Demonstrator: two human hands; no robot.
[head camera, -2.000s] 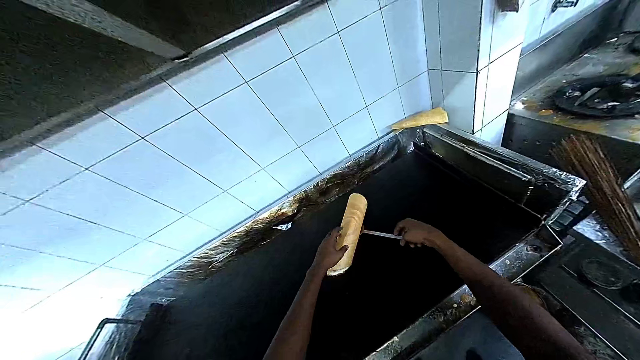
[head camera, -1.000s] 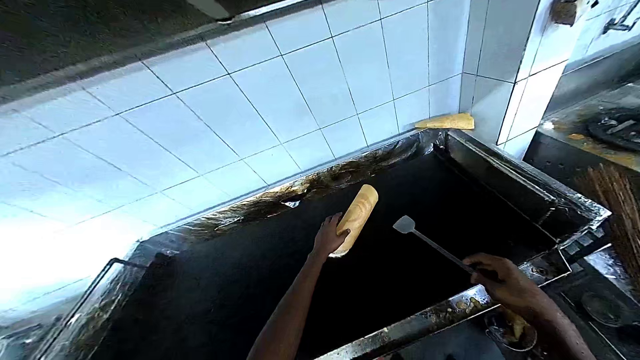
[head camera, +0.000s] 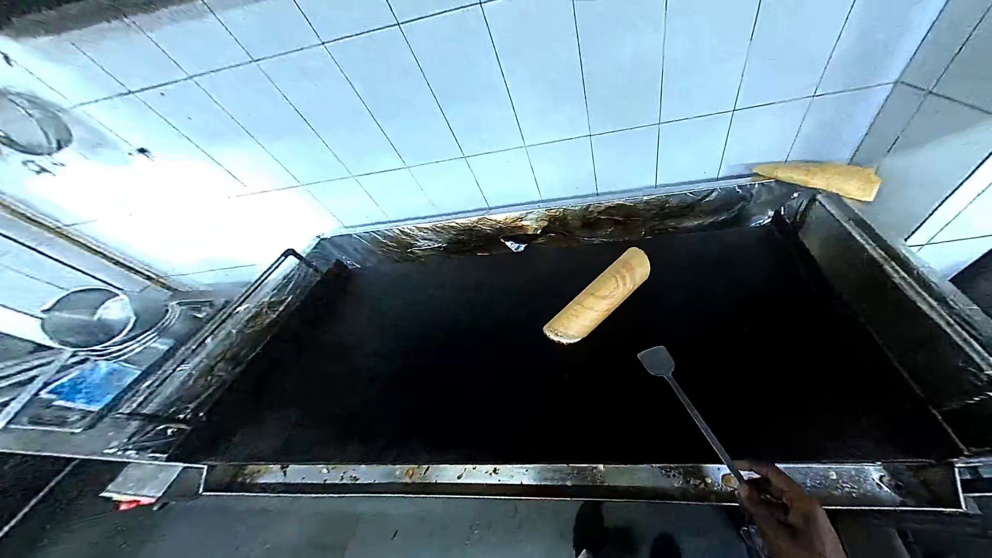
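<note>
A rolled golden dosa (head camera: 597, 296) lies diagonally on the dark flat griddle (head camera: 465, 372), with no hand on it. At the lower right my right hand (head camera: 787, 508) is closed around the handle of a metal spatula (head camera: 657, 361). The spatula's flat blade points up and left over the griddle, a short way below and right of the dosa, apart from it. My left hand is out of view. Another folded dosa (head camera: 821, 178) rests on the back right corner ledge, against the tiled wall.
Stained foil (head camera: 604, 221) lines the griddle's back edge. A metal trough (head camera: 465, 474) runs along its front, and a raised metal side wall (head camera: 891, 271) stands at the right. Round metal pans (head camera: 89, 318) and a blue item (head camera: 93, 385) sit at the far left.
My left hand has let go of the rolled dosa and left the view. My right hand has drawn the spatula away from the dosa. The view has swung left.
</note>
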